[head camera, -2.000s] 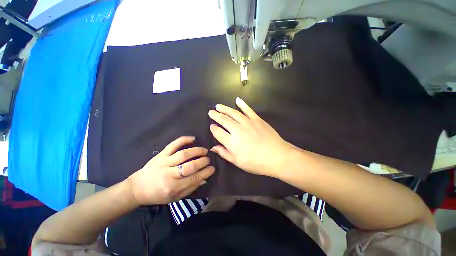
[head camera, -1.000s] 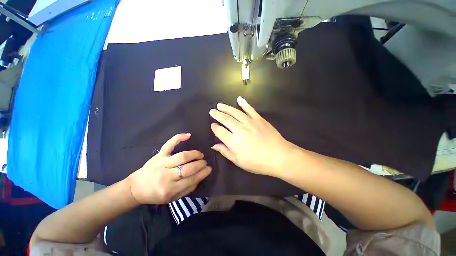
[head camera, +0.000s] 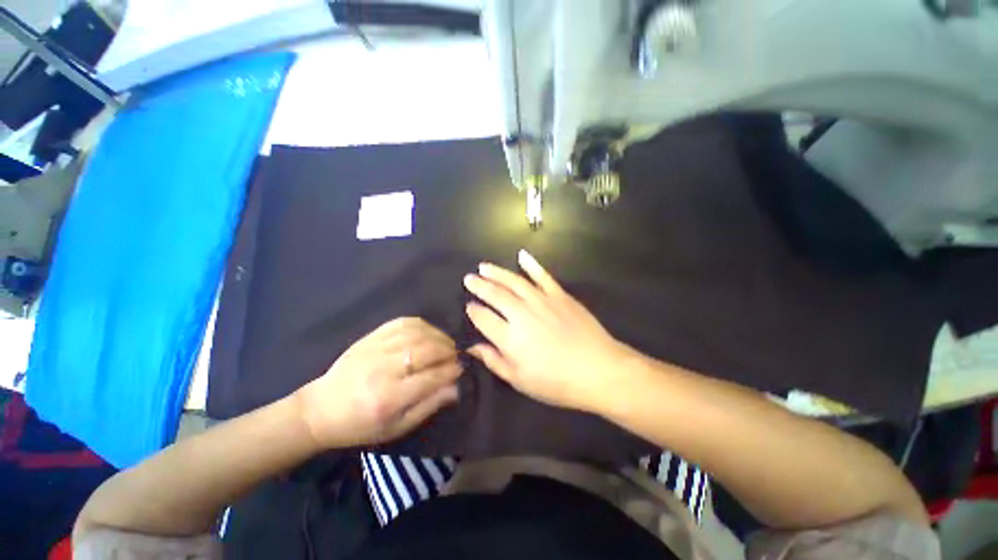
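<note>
A large dark brown-black garment panel (head camera: 700, 273) is spread flat under the presser foot and needle (head camera: 534, 206), which are lit yellow. A white paper label (head camera: 385, 216) lies on the panel left of the needle. My right hand (head camera: 542, 334) rests flat on the panel just below the needle, its fingers slightly apart. My left hand (head camera: 385, 381) is on the panel near its front edge, fingers curled and bunched at the cloth beside my right thumb. What its fingertips pinch is partly hidden.
A blue sheet or bag (head camera: 142, 257) lies left of the panel. The off-white sewing machine head (head camera: 766, 66) spans the upper right, with a ribbed tension dial (head camera: 601, 188) right of the needle. Striped cloth (head camera: 403, 481) shows at my lap. Red parts show low at both sides.
The view has tilted up, so the machine and panel sit lower in the picture. My left index finger, extended before, has curled in with the others. My right hand keeps its place on the panel.
</note>
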